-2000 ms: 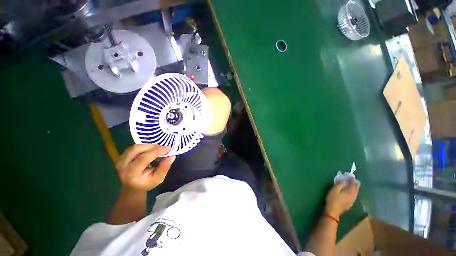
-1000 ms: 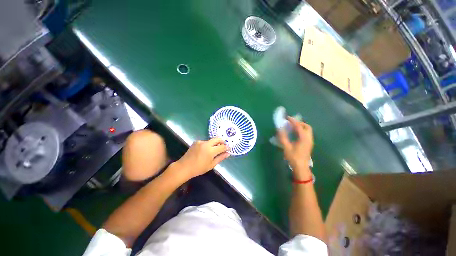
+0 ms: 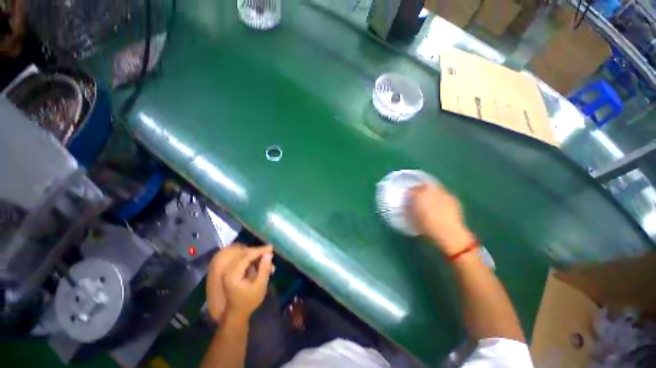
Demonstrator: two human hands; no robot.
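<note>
A white round grille housing [image 3: 392, 201] lies on the green belt, blurred. My right hand [image 3: 440, 215] is over its right side, fingers bent down at its middle. The hand hides what is under the fingers, and whether it grips the housing or a blade cannot be told. My left hand [image 3: 248, 279] is off the belt's near edge, beside my knee, with thumb and forefinger tips close together. Whether it pinches something small cannot be told.
Clear grilles [image 3: 397, 97] stand farther along the belt, with a small ring [image 3: 273, 153] nearer. A cardboard sheet [image 3: 496, 97] lies on the far side. An open carton [image 3: 557, 323] is at the lower right. The machine's disc fixture [image 3: 90, 300] and feeder bowl [image 3: 54, 108] are at left.
The grille went from my left hand to the belt. My left hand has let go and drawn back left. My right hand, earlier holding a translucent piece, has moved onto the grille. The view has shifted.
</note>
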